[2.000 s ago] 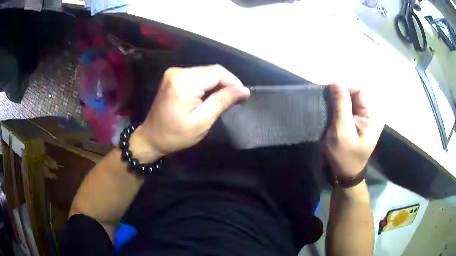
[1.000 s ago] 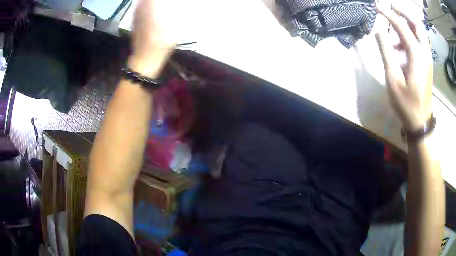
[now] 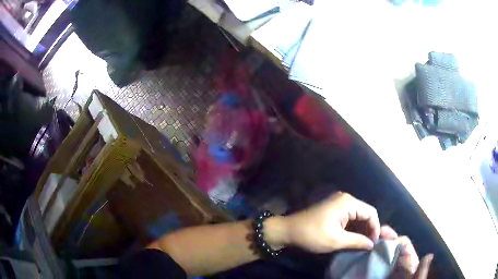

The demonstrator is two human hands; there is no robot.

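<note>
A pale grey-blue fabric piece is held low in the view, cut off by the bottom edge. My left hand, with a black bead bracelet at the wrist, pinches its upper edge between thumb and fingers. My right hand grips the piece at its right side; only its fingers show, and the rest is outside the picture. The two hands nearly touch. A pile of dark grey textured pieces lies on the white table at the right.
A stack of pale pieces lies at the table's left edge. An open cardboard box stands on the tiled floor at the left. A pink plastic bag is between box and table. The dark table edge curves close past my hands.
The view has swung left. Both hands have left the tabletop and come together beside its edge, now holding a pale piece. The dark grey pile appears farther right and lower.
</note>
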